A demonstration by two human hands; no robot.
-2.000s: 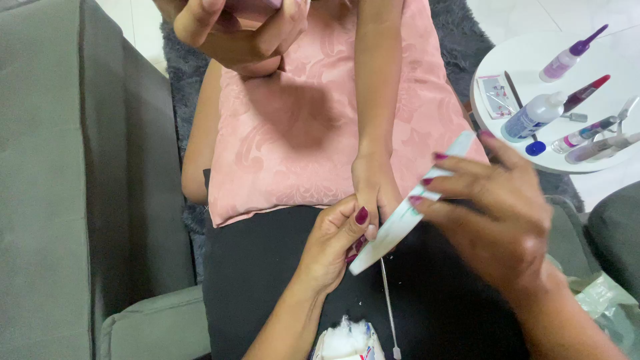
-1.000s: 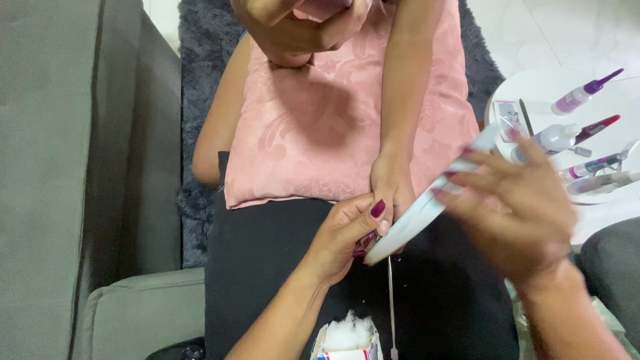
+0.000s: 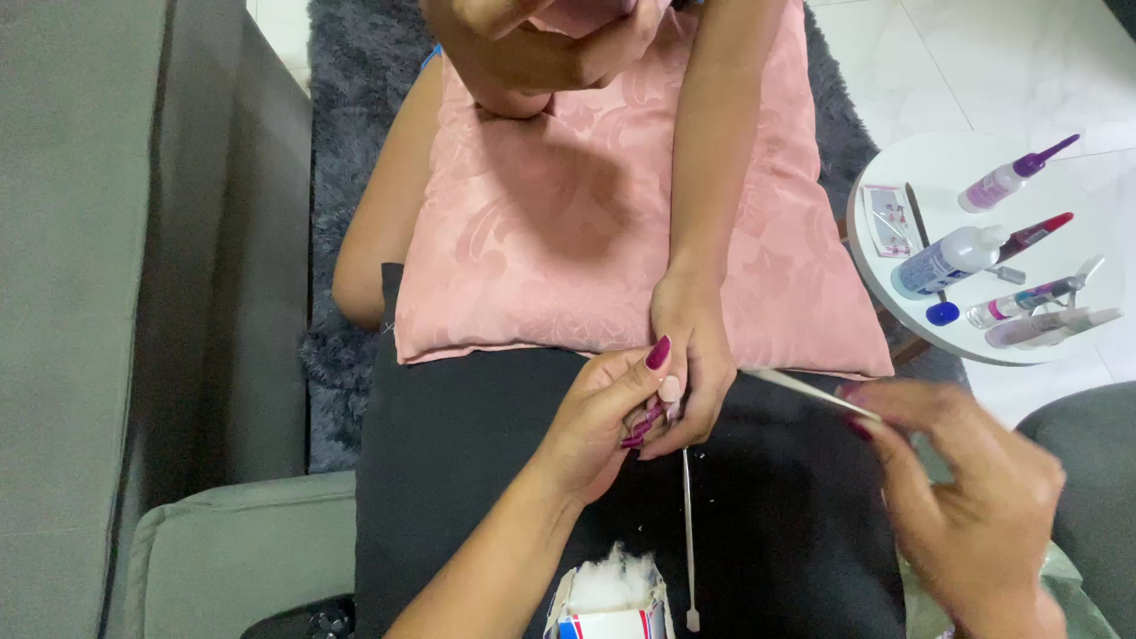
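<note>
My left hand (image 3: 599, 422), with dark red nails, holds the fingers of another person's hand (image 3: 697, 355) over a black cloth (image 3: 461, 461). That person's forearm lies along a pink patterned cushion (image 3: 550, 248). To the right, my right hand (image 3: 958, 479) pinches a nail file (image 3: 812, 390) between thumb and fingers; it appears edge-on, its far end near the other person's knuckles. Below the joined hands, a thin metal cuticle pusher (image 3: 690, 541) lies on the cloth. Beside it stands an opened box (image 3: 612, 623) with white cotton (image 3: 612, 581) sticking out.
At the right, a round white table (image 3: 1003, 346) carries several bottles, a blue cap (image 3: 942, 313) and a small card of nail decals (image 3: 890, 220). The person's other hand (image 3: 568, 53) is at the top. A grey sofa (image 3: 71, 311) stands left, over a dark shaggy rug (image 3: 355, 177).
My right hand has moved away from the other person's fingertips, toward the right, and the file has turned from broad side to edge. My left hand still holds the person's fingers.
</note>
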